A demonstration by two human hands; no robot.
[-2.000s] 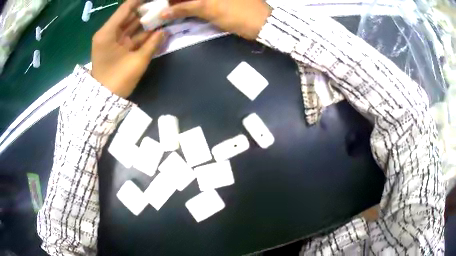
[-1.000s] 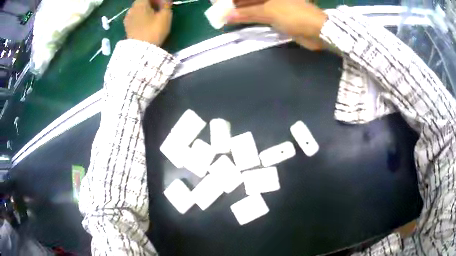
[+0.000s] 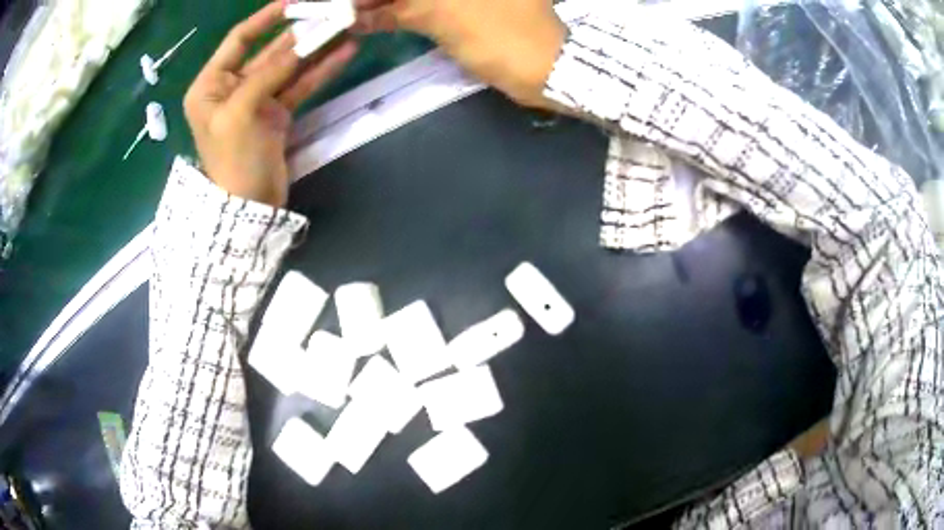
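Observation:
My left hand [image 3: 248, 124] and my right hand [image 3: 481, 41] meet at the top edge over the green belt. Between them is a white housing [image 3: 323, 25], with another white piece against it, partly cut off by the frame edge. Both hands touch the white pieces. Several loose white housings [image 3: 445, 458] lie in a pile on the black worktop [image 3: 642, 393]. Two show a small dark hole. Two stemmed inserts [image 3: 155, 121] lie on the green belt left of my left hand.
A pale metal rail [image 3: 378, 109] curves between the worktop and the green belt [image 3: 93, 197]. A cloudy bag of pale parts [image 3: 52, 93] is at upper left. A clear crinkled bag [image 3: 828, 62] is at upper right. A small green card [image 3: 112, 440] is at lower left.
The single housing at the upper middle of the worktop has left it. My hands were apart over the belt one second ago and are now together at the white pieces. The view has shifted.

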